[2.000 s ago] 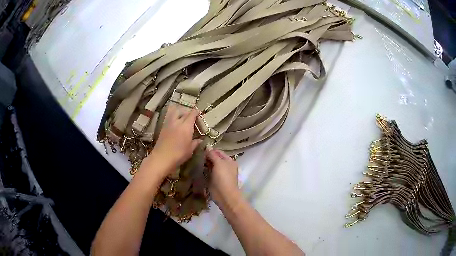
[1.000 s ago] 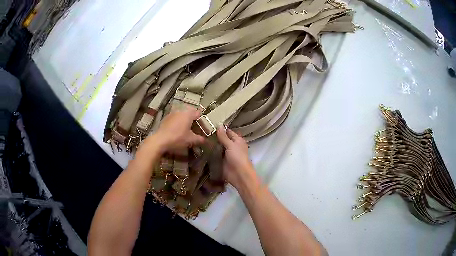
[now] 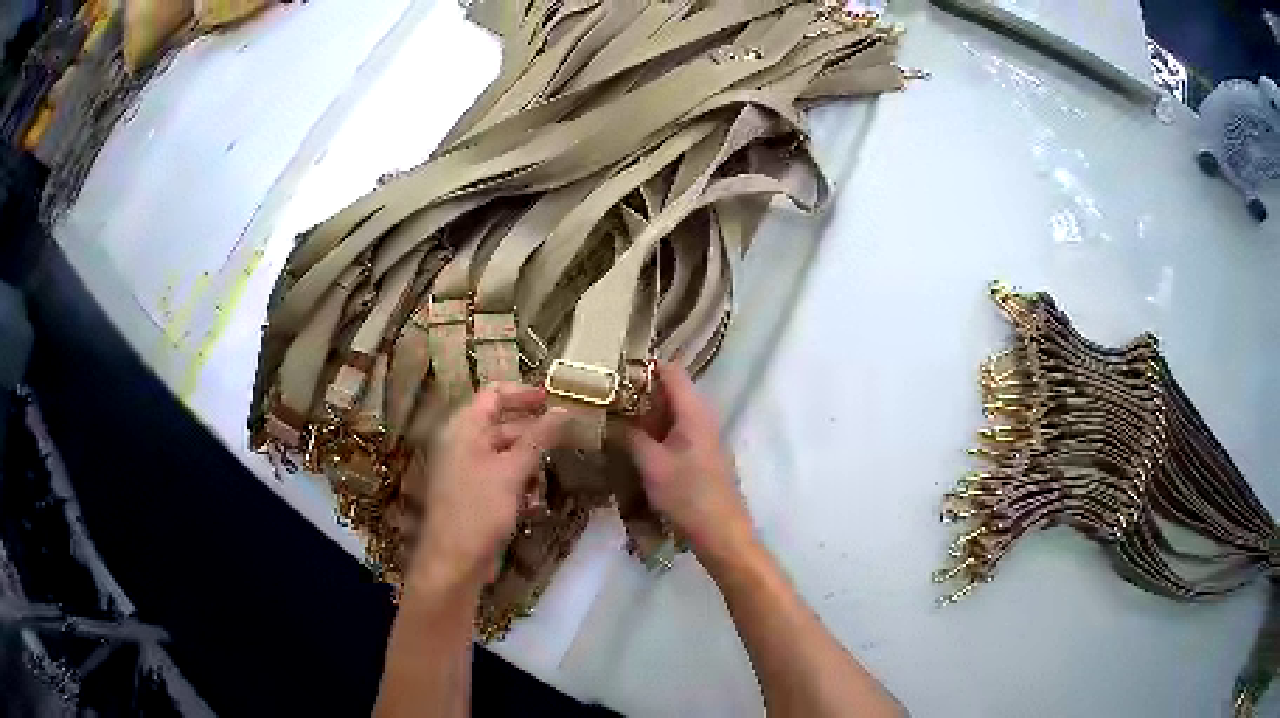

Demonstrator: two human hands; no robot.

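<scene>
A loose heap of khaki bag straps [image 3: 562, 154] lies across the white worktable, with gold snap hooks and reddish-brown end tabs at its near-left end. My left hand [image 3: 482, 470] and my right hand [image 3: 684, 456] are bare and hold one strap between them at the near edge of the heap. A gold slide adjuster [image 3: 581, 382] on this strap faces up between my fingertips. My right fingers are closed on the strap beside it; the strap end hangs below, partly hidden by my hands.
A neat edge-on row of straps [image 3: 1095, 435] lies at the right, gold hooks facing left. A small fan [image 3: 1244, 140] stands at the upper right. Shiny clear film [image 3: 1074, 183] lies on the worktable [image 3: 856, 561]. The table edge and dark floor are at the lower left.
The slide adjuster has turned flatter and sits between both hands. My right hand has moved right with the strap. The view has shifted, and the fan now shows.
</scene>
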